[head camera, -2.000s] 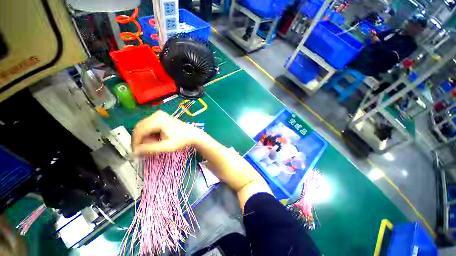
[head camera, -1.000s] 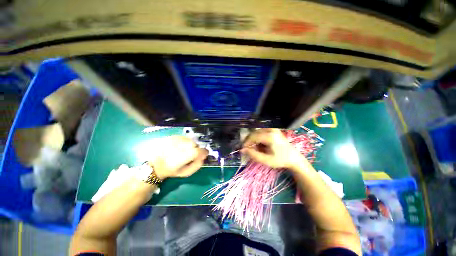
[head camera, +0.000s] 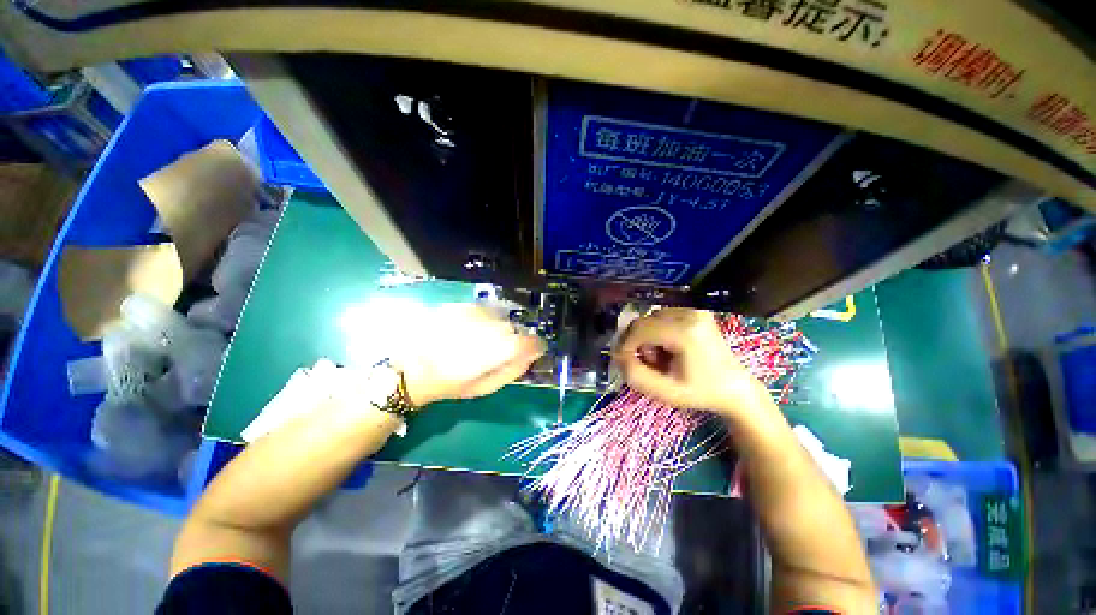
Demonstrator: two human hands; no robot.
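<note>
My left hand (head camera: 476,353), with a gold-coloured band at the wrist, reaches to the left side of the small dark and silver crimping die (head camera: 555,322) under the machine. My right hand (head camera: 675,358) is at the die's right side, fingers curled in a pinch. Any wire in either hand's fingertips is too small to make out. A fanned bundle of pink, red and white wires (head camera: 619,463) lies below and behind my right hand, pale ends over the near table edge. A thin pale strip (head camera: 564,390) stands out below the die.
The cream machine cabinet (head camera: 577,54) with a blue warning plate (head camera: 655,180) hangs overhead. A large blue bin (head camera: 36,360) with cardboard and clear bags is at left. White scraps (head camera: 295,394) lie by my left forearm. A blue bin (head camera: 1019,481) of bagged items is at right.
Since the earliest frame, the view has swung back from the right and my right hand has moved to the die. In the last second the view shifted slightly; both hands remain beside the die.
</note>
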